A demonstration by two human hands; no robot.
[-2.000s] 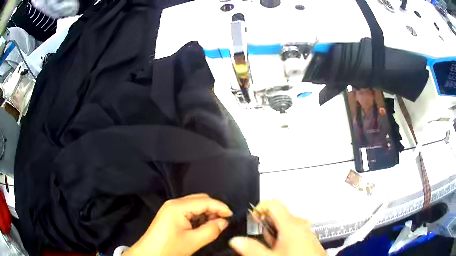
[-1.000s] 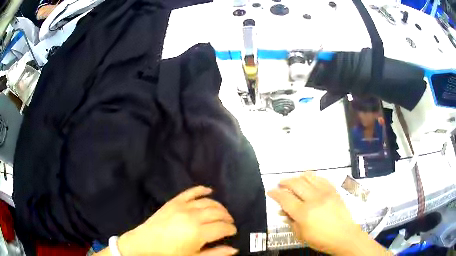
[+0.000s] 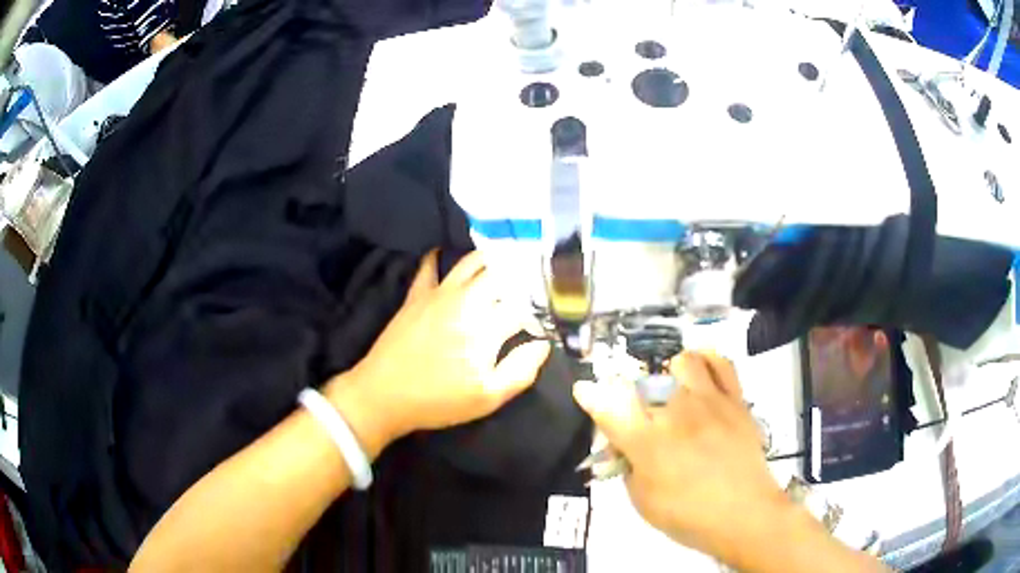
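Observation:
The black garment (image 3: 224,302) lies heaped at the left, its edge running up to the presser foot and needle (image 3: 576,338). My left hand (image 3: 447,347) lies on the garment just left of the needle, fingers spread, thumb near the foot. My right hand (image 3: 682,448) is right of the needle at the garment's edge, with small metal thread snips (image 3: 604,463) held in it, seen unclearly. A small white tag (image 3: 566,520) lies on the garment near the bottom, above a black care label with pale printed lines (image 3: 509,560).
The white sewing machine head (image 3: 503,157) with a blue stripe spans the top. A black cloth wrap (image 3: 895,274) is tied round its arm. A smartphone (image 3: 852,409) lies below the wrap. A person's striped sleeve (image 3: 132,20) shows at the top left.
Both hands have moved up from the table's front edge to the needle. The garment's edge has moved up to the foot. The care label has come into view, and the view has shifted.

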